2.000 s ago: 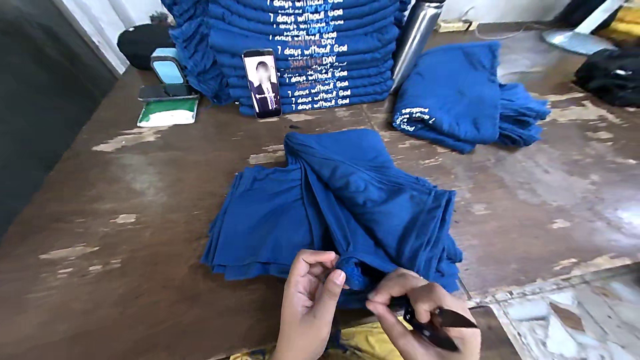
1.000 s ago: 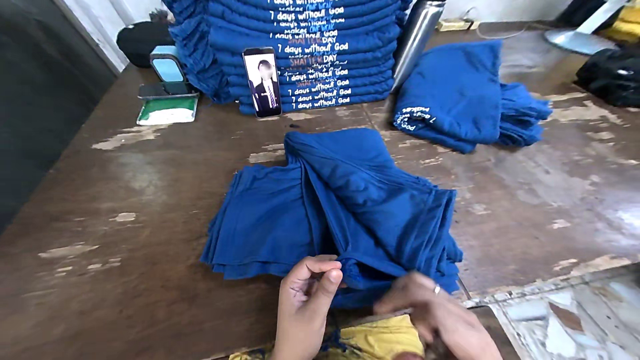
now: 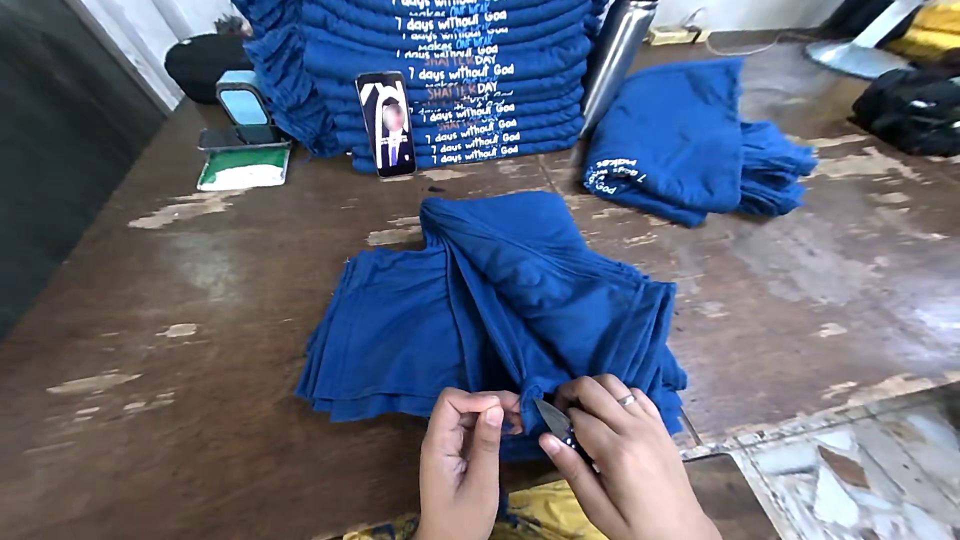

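A pile of blue cloth garments [image 3: 525, 300] lies folded at the middle of the table. At its near edge my left hand [image 3: 469, 450] has thumb and forefinger pinched together beside a bunched blue edge; a fine thread between them cannot be made out. My right hand [image 3: 622, 450], wearing a ring, holds a small dark-bladed cutter, seemingly thread snips [image 3: 556, 424], with its pointed tip at that bunched cloth. Most of the tool's body is hidden by the fingers.
Behind stand a tall stack of printed blue shirts [image 3: 450, 82], a propped phone [image 3: 386, 124] and a steel bottle [image 3: 616, 64]. Another folded blue bundle [image 3: 667, 142] lies back right. A green-and-white item [image 3: 244, 166] is at left. Yellow cloth [image 3: 547, 514] shows below the table edge.
My right hand, blurred and lower right of the cloth edge a second ago, is now up against it with the blade pointing at it. My left hand stays beside the same edge.
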